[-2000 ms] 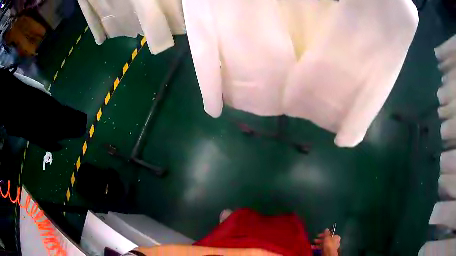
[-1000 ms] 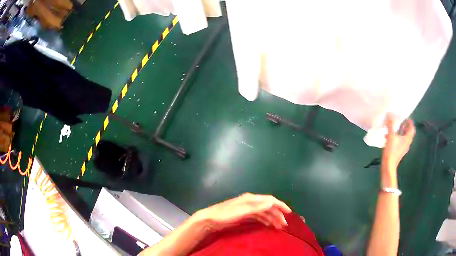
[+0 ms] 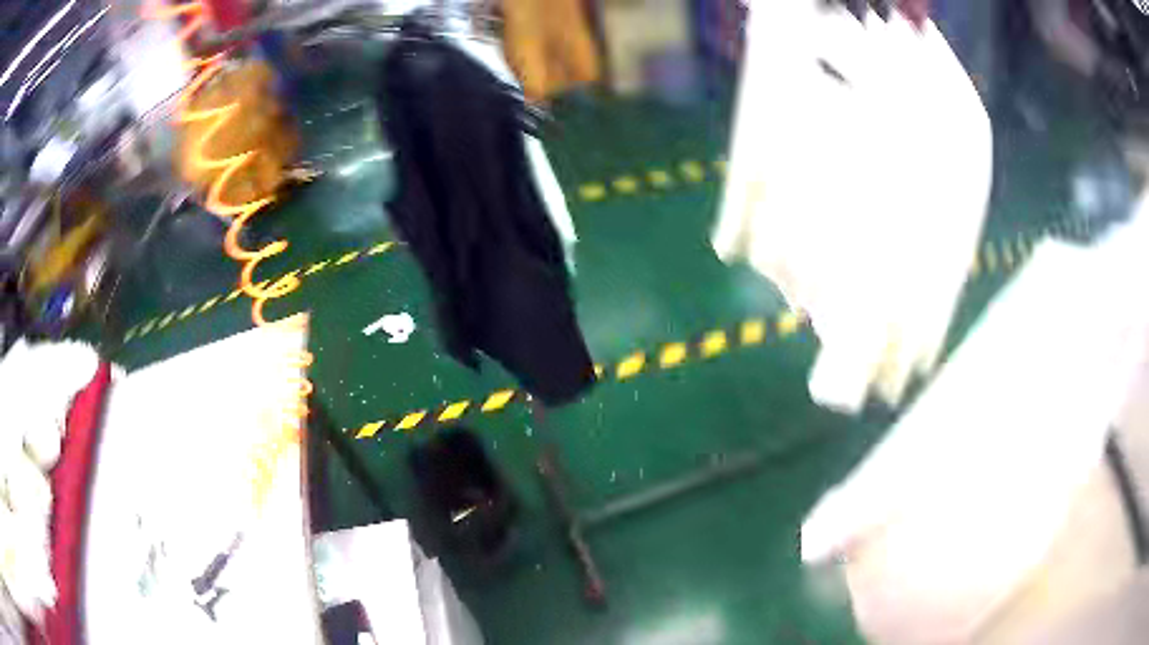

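Note:
A white jacket, overexposed and blurred, spreads over the lower right, close to me. Its narrow end reaches down towards the left, and the picture's edge cuts it off. More white garments hang beyond it at the upper right. A black garment hangs alone at upper centre. Neither of my hands can be made out. A blurred beige patch fills the lower right corner, and I cannot tell whether it is cloth or an arm.
A white table at lower left bears a small dark air gun. An orange coiled hose hangs above. White garments lie left. A black bin, rack base and white cabinet stand on or near the green floor.
The view has swung left and up, bringing the table and black garment towards the middle. My hands and red apron have left clear view; my right hand was at the jacket's lower end.

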